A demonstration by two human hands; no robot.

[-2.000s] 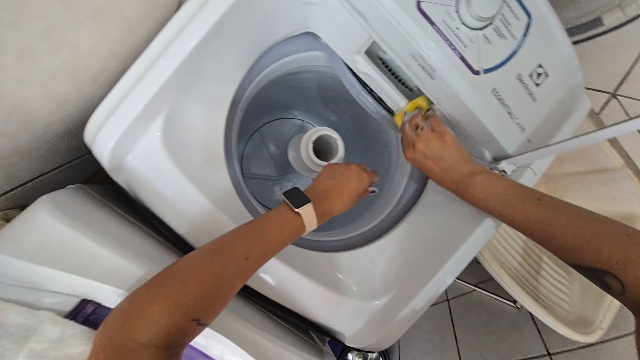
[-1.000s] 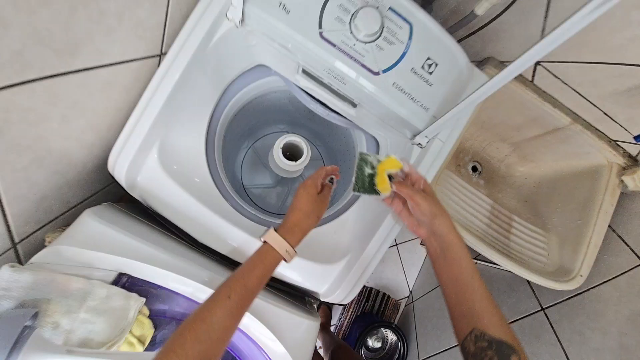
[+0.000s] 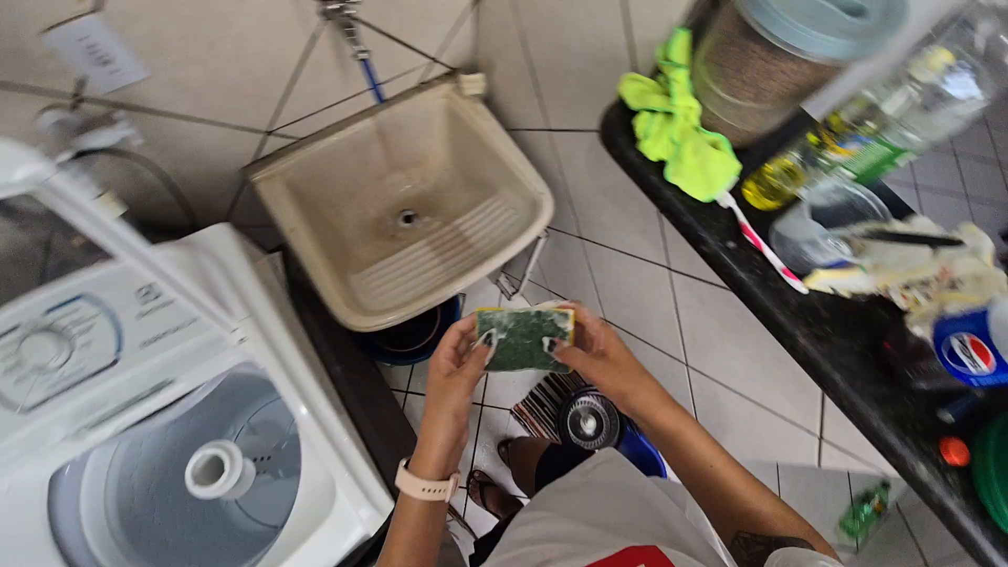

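Note:
A scouring sponge (image 3: 524, 339), green on its upper face with a yellow edge and some white suds, is held level between both hands in front of my body. My left hand (image 3: 458, 354) grips its left end, with the thumb on the green side. At the right end, my right hand (image 3: 594, 346) pinches it in the same way. The top-loading washing machine (image 3: 331, 457) stands open at the lower left, its tub and white central post (image 3: 219, 469) in view. Beyond my hands is the beige laundry sink (image 3: 354, 307) with a ribbed washboard slope.
On the right, a dark stone counter (image 3: 709, 260) holds a lime-green cloth (image 3: 685, 126), a red-and-white brush (image 3: 768, 248), a lidded container (image 3: 764, 71), plastic bottles and a Pepsi bottle (image 3: 972, 353). On the tiled floor are a striped mat (image 3: 543, 405) and a green bottle (image 3: 865, 510).
My hands have moved away from the washer tub. The sponge, in my right hand alone one second ago, is now between both hands. The view has swung right to the sink and counter.

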